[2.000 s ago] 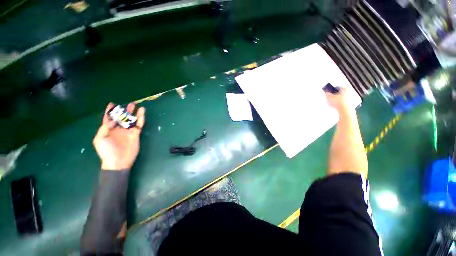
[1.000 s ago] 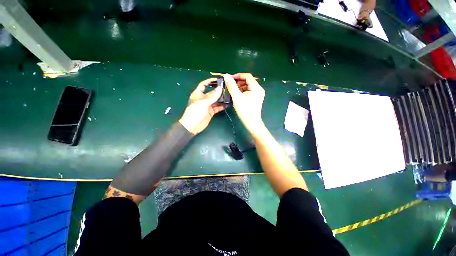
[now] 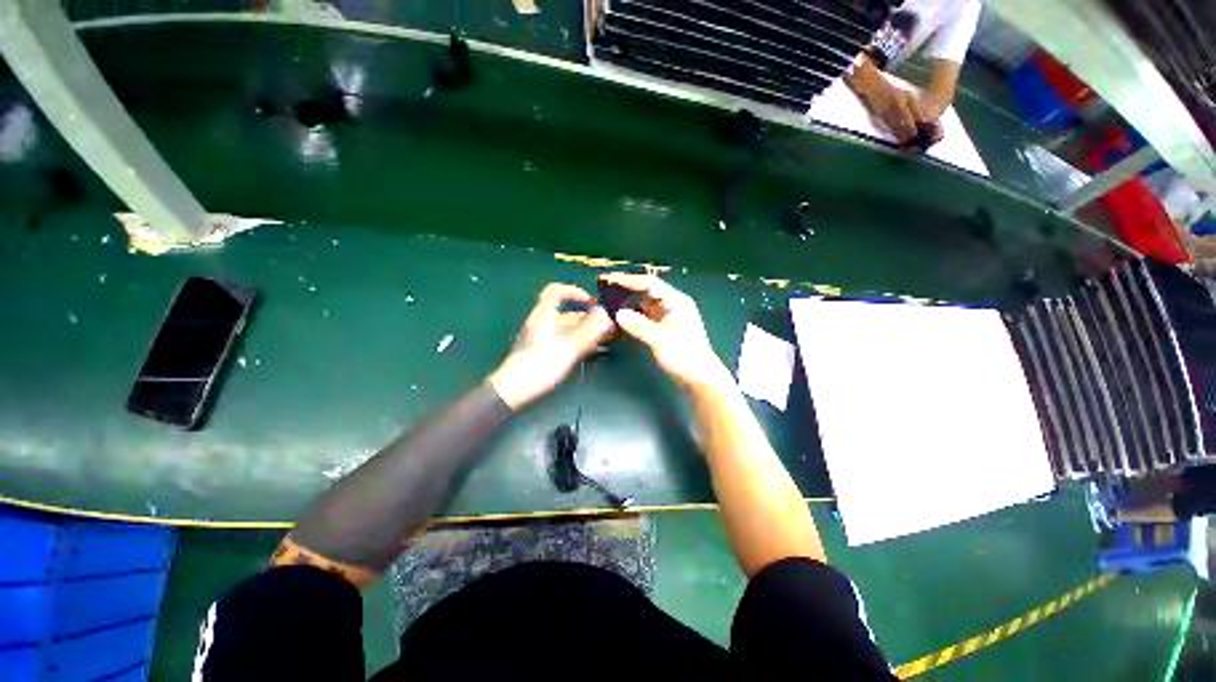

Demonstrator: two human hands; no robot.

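Observation:
A small black unit point(image 3: 616, 296) is between the fingertips of both hands over the green bench. My left hand point(image 3: 550, 342) holds it from the left side, with fingers bent. My right hand point(image 3: 666, 328) holds it from the right and top. The fingers hide much of it, so I cannot tell whether it is closed. A thin wire hangs from the unit to a black bundled cable point(image 3: 567, 460) lying near the bench's front edge.
A white sheet point(image 3: 923, 413) lies at right beside stacked black layers point(image 3: 1107, 373). A small white paper point(image 3: 766, 366) is left of it. A black phone point(image 3: 194, 352) and a white post point(image 3: 110, 123) are at left. Another person's hands point(image 3: 910, 112) work across the line.
The right hand left the white sheet and joined the left hand at the unit. Since a second ago, both hands have shifted grip and the cable bundle has moved left relative to the small paper.

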